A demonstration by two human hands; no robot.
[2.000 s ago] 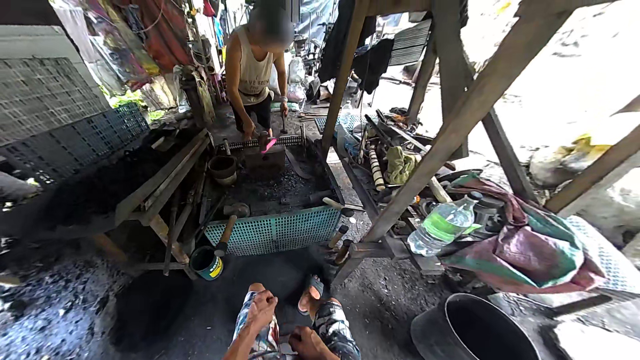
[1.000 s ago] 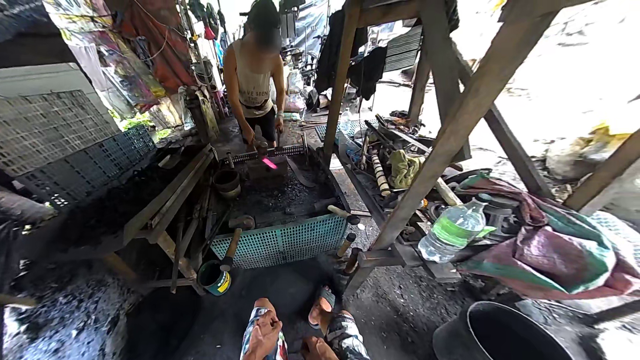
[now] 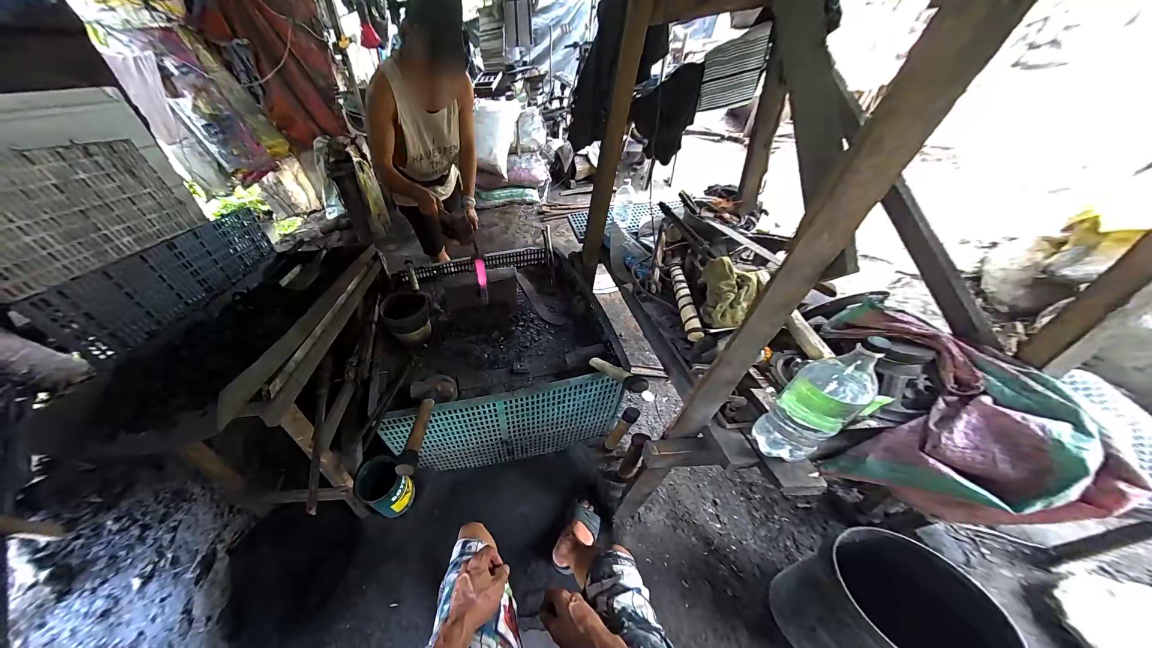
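My left hand [image 3: 479,583] rests on my left knee, its fingers curled; nothing shows in it. Low between my knees, my right hand [image 3: 571,617] is loosely curled, and its fingers are partly hidden. Beyond my feet stands a teal perforated plastic crate wall [image 3: 504,425] around a bed of dark debris. On its left corner lies a hammer [image 3: 421,423], and another wooden handle [image 3: 612,369] crosses the right corner. Across the bed a person [image 3: 427,135] holds a glowing pink-hot metal piece [image 3: 481,274] over a dark block [image 3: 468,290]. A curved blade [image 3: 540,301] lies beside the block.
At left stand a dark bucket [image 3: 406,317], a green pail [image 3: 385,486] and a wooden bench of charcoal [image 3: 297,360]. A slanting timber post [image 3: 837,207] rises at right, near a plastic water bottle [image 3: 823,400] and a tarp [image 3: 990,441]. A large black tub [image 3: 810,585] sits lower right.
The person across the bed has turned the glowing metal from slanting to nearly upright in view. My hands remain at my knees.
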